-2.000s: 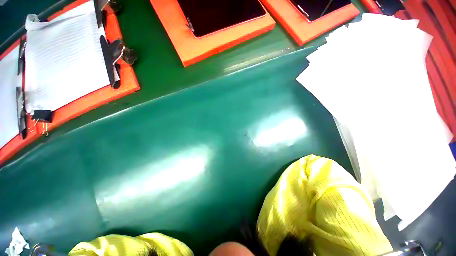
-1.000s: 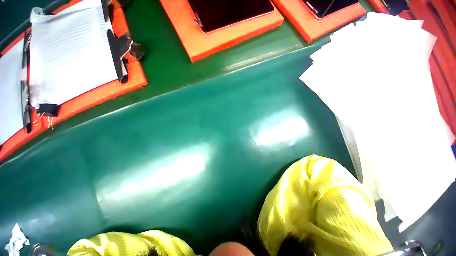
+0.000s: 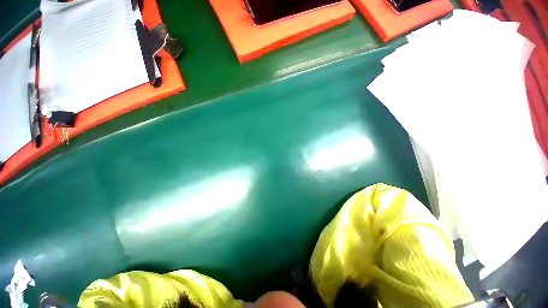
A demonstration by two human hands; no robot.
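Neither of my hands shows; yellow striped sleeves lie at the bottom edge, and a small patch of bare skin shows between them, too cut off to tell what it is. Nearest in front, a fanned stack of white sheets lies at the right. At the upper left, a ribbed white sheet covers a unit on an orange foam tray, with black clips at its right side and a small binder clip at its lower edge.
Dark screens sit in orange trays along the far side, cut by the top edge. Another covered unit is at the far left. A crumpled white scrap lies at lower left. Stacked orange-red trays stand at far right.
The row of orange trays has shifted slightly right and up in view. The sleeves have barely moved, the left one rising a little.
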